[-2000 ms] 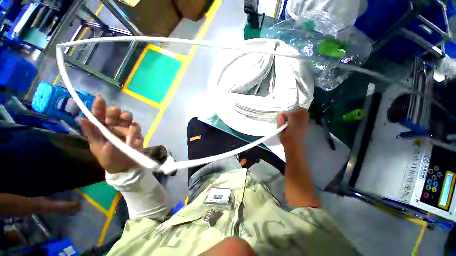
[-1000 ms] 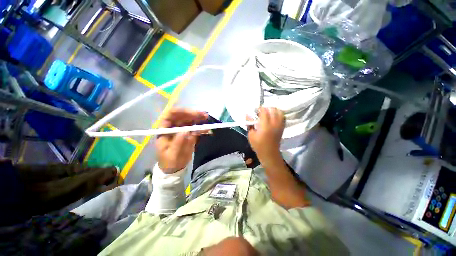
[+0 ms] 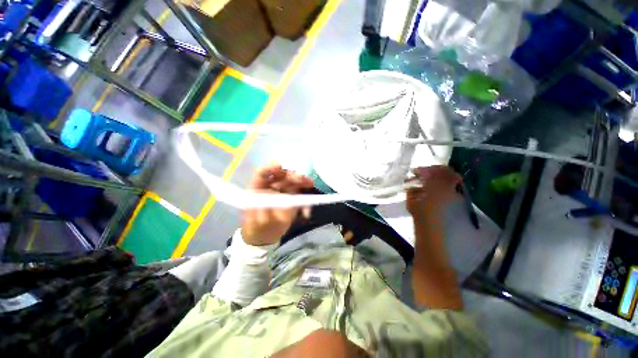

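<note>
White tubing (image 3: 217, 187) forms a long loop out to the left. One strand runs from it across the coil towards the machine at the right. My right hand (image 3: 435, 187) grips the tubing at the front right edge of the coil. My left hand (image 3: 271, 206) is under and behind the tubing, fingers spread and blurred; whether it grips the tubing cannot be told. The coil of white tubing (image 3: 378, 157) lies in a round white tub (image 3: 442, 126), with loose strands across its middle.
A white machine (image 3: 559, 245) with a keypad and amber-rimmed display stands at the right. A clear plastic bag (image 3: 518, 105) lies beyond the coil. A green item (image 3: 506, 183) and a dark slim tool (image 3: 470, 210) lie right of it. A blue stool (image 3: 108, 140) stands on the floor.
My left hand has moved slightly right from its place a second ago. My right hand has moved right. The loop has become rounder, and its far end has shifted right and up.
</note>
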